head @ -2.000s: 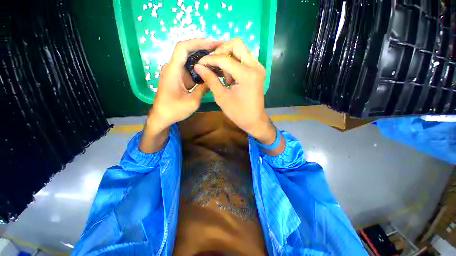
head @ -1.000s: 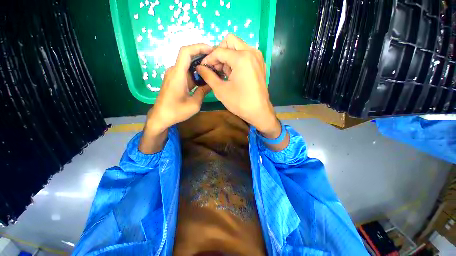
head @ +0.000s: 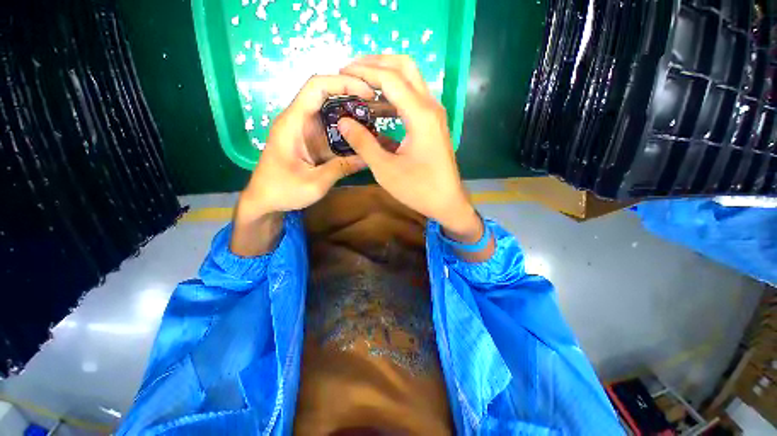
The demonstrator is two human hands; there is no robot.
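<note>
A black rounded device housing (head: 336, 136) with small pale and reddish markings on its face is held above the near edge of the green parts tray (head: 227, 140). My left hand (head: 285, 153) grips its left side between fingers and thumb. My right hand (head: 413, 140) holds it from the right, with the thumb pressed on its face and the fingers curled over the top. Small white parts (head: 310, 19) are scattered in the tray, with glare in the middle. Whether a white part is under my right thumb cannot be told.
Tall stacks of glossy black blister trays stand at the left (head: 77, 162) and right (head: 588, 94). A cardboard box (head: 562, 197) and blue cloth (head: 711, 230) are below the right stack. A red and black box (head: 635, 407) is at the lower right.
The housing's marked face has turned more into view. My right fingers have opened out from a pinch and wrap around it, with the thumb on the face.
</note>
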